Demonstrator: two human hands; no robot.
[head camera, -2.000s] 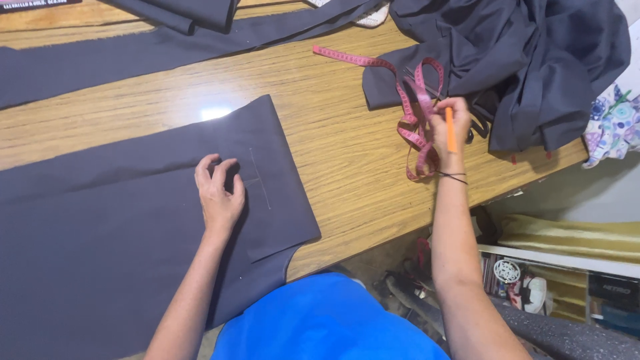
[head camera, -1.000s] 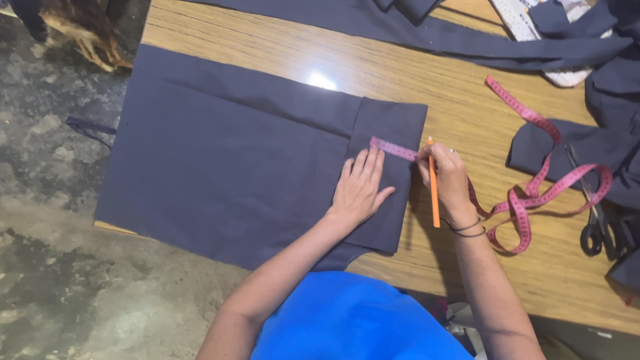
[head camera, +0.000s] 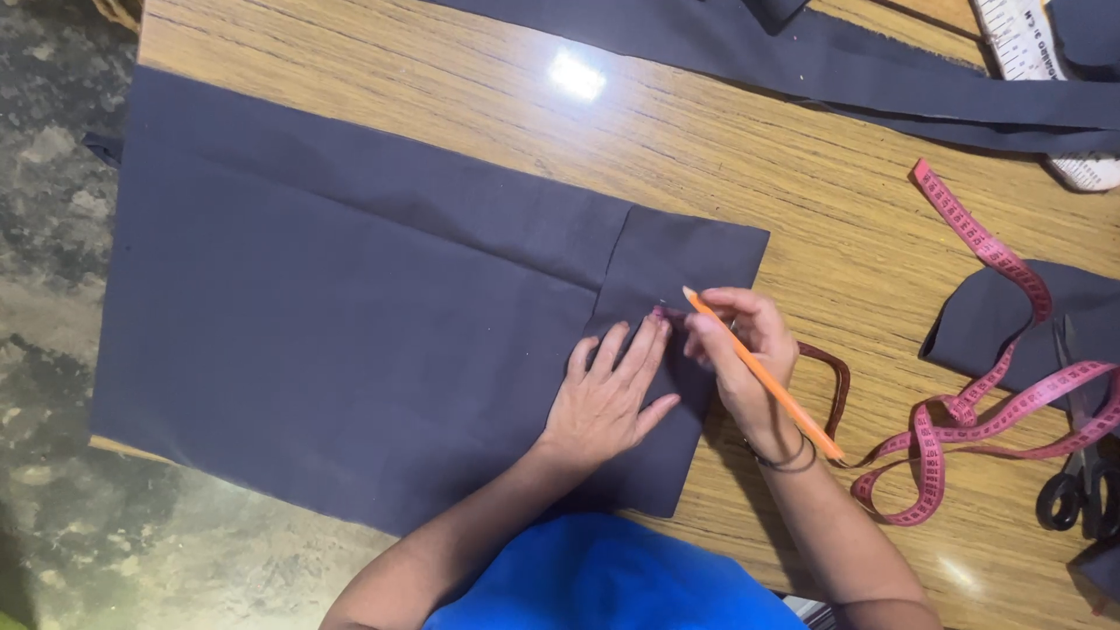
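Dark navy fabric lies flat on the wooden table, with a rectangular fabric layer at its right end. My left hand presses on this layer, its fingertips at the end of a pink tape measure. Between the thumb and fingers of my right hand is an orange pencil, its tip just above the layer. The tape passes under my right hand, which hides part of it, and loops across the table to the right.
Black-handled scissors lie at the right beside a dark fabric piece. A long fabric strip crosses the top of the wooden table, partly over a white ruler. The mottled floor shows at the left.
My right hand first held the tape and pencil away from the layer, at the right; it is now over the layer. My left hand has moved onto the tape's end. The view has shifted.
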